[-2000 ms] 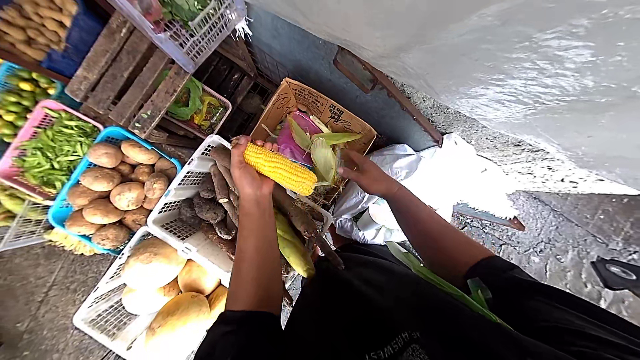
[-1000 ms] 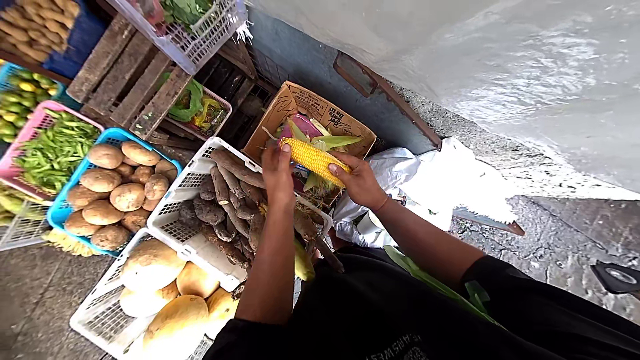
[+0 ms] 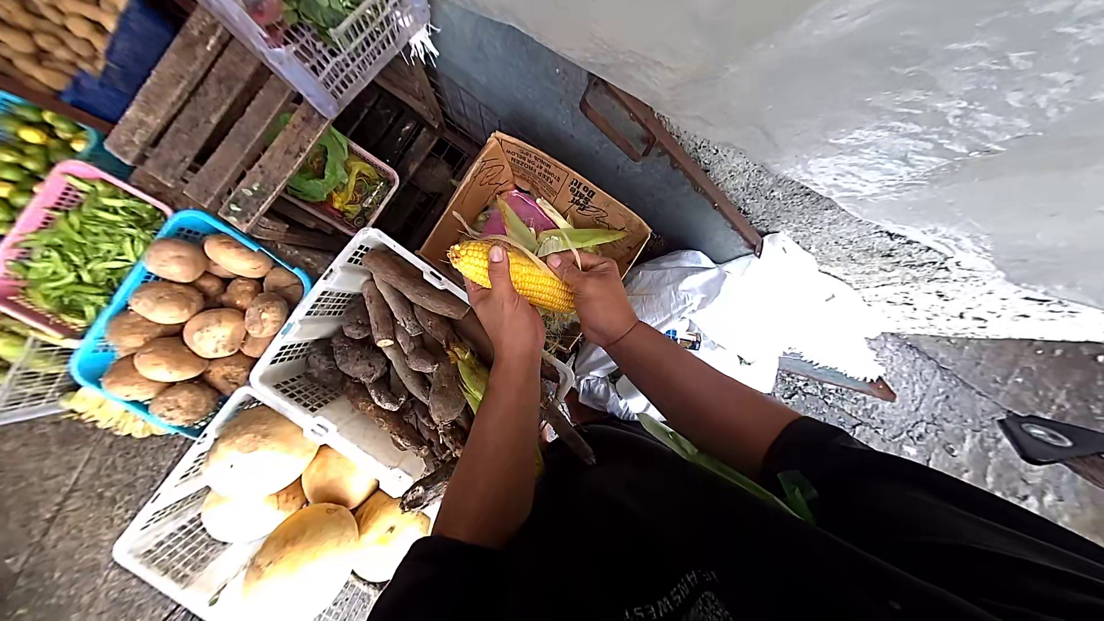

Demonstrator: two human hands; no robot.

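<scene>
Both hands hold a yellow corn cob [image 3: 528, 278] with its kernels bare, above the near side of a cardboard box. My left hand [image 3: 507, 315] grips its left part, the thumb lying on top. At the right end, my right hand [image 3: 597, 293] has its fingers around the cob. Behind the cob, pale green corn husks [image 3: 582, 240] lie over something purple in the cardboard box [image 3: 483, 177]. A partly hidden green corn husk [image 3: 471, 375] rests on brown root vegetables [image 3: 392, 297], just left of my left forearm.
A white plastic crate [image 3: 297, 336] holds the roots. Beside it are a blue crate [image 3: 86, 345] of potatoes, a pink crate [image 3: 164, 200] of green peppers or pods, and a white crate [image 3: 142, 539] of large pale produce. White sacks [image 3: 759, 302] lie right of the box.
Two seconds ago only my left hand held the cob, with my right hand at the husks. My right hand has since taken hold of the cob's right end.
</scene>
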